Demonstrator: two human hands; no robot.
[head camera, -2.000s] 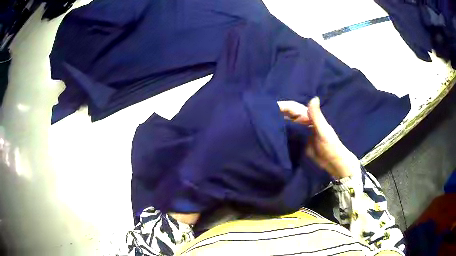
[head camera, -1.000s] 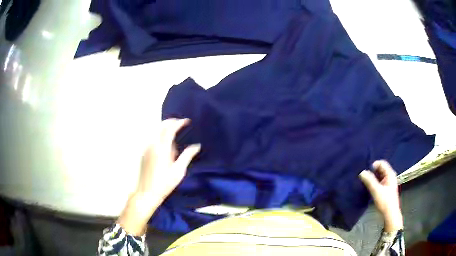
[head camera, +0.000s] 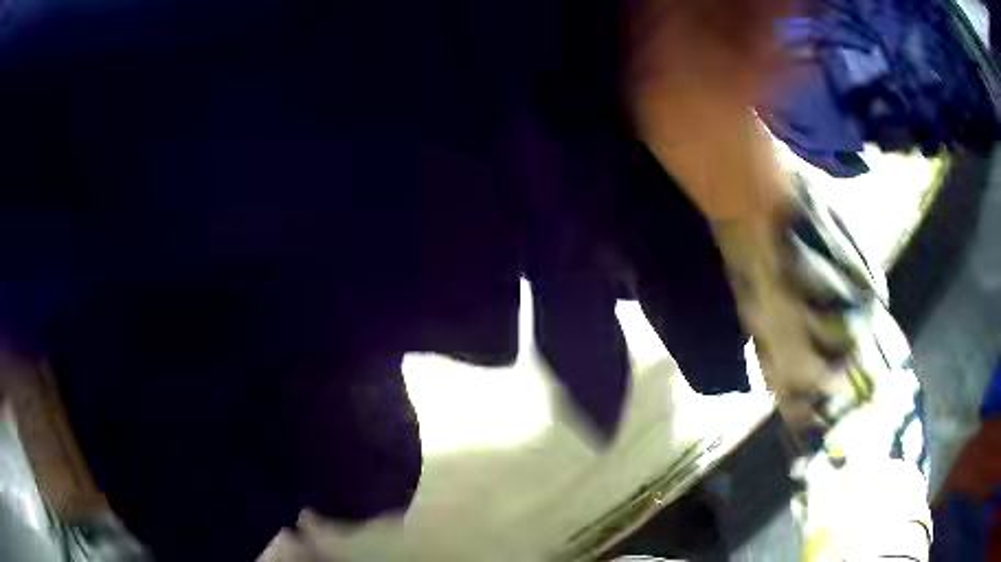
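Note:
A large dark navy garment (head camera: 274, 220) is held up close to the camera and fills the left and middle of the view. Its lower edge hangs in uneven points over the white table. My right hand (head camera: 703, 88) is blurred near the top edge at the garment's right side and holds it up; the fingertips are not clear. Part of my left hand and wrist (head camera: 44, 439) shows at the left edge beside the garment. Its fingers are hidden behind the cloth or out of the picture.
A crumpled navy heap (head camera: 878, 77) lies at the upper right of the white table (head camera: 494, 423). The table's worn curved edge runs below the garment and up to the right. Grey floor and blurred red and blue things show at the far right.
The navy garment has been lifted from the table towards the camera and now hides most of the view. My right hand has moved up; my left hand has moved to the left edge.

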